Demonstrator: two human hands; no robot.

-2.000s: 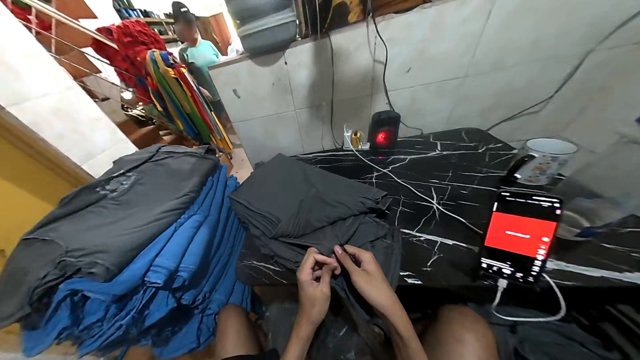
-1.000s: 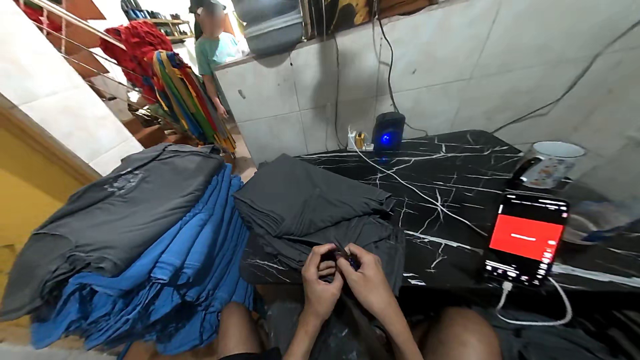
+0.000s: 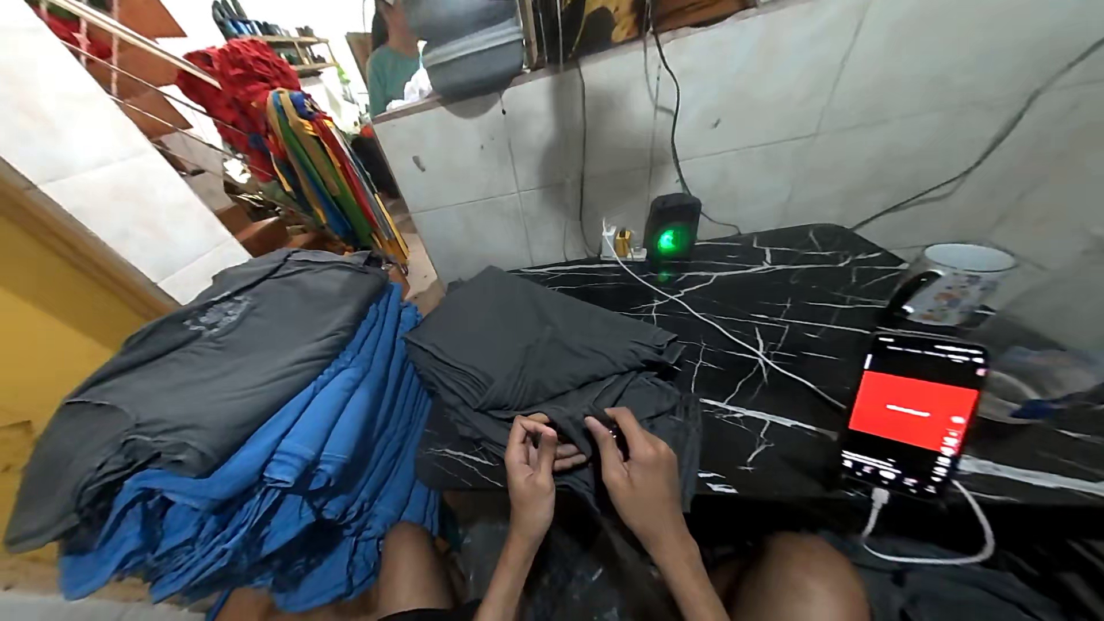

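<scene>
A pile of dark grey fabric pieces (image 3: pixel 535 345) lies on the black marble-patterned table (image 3: pixel 759 302), its near edge hanging over the front. My left hand (image 3: pixel 533 466) is at that near edge, fingers curled, thumb raised near the cloth. Just to its right, my right hand (image 3: pixel 634 466) pinches the grey fabric, with something small and dark at its fingertips that is too small to name. Whether the left fingers grip the cloth is hard to tell. To the left is a tall stack of blue garments (image 3: pixel 345 431) with a printed grey garment (image 3: pixel 233 345) on top.
On the right stand a lit phone (image 3: pixel 914 414) with a white charging cable (image 3: pixel 979 552) and a patterned mug (image 3: pixel 957 280). A black speaker-like device (image 3: pixel 673 228) glows green by the tiled wall. A person (image 3: pixel 392 69) is beyond the wall, near hanging coloured strips (image 3: pixel 332 164).
The device's light has gone from red to blue to green. Both hands stay at the near edge of the grey pile, the fingers now farther apart. The person behind has moved partly behind the rolled material.
</scene>
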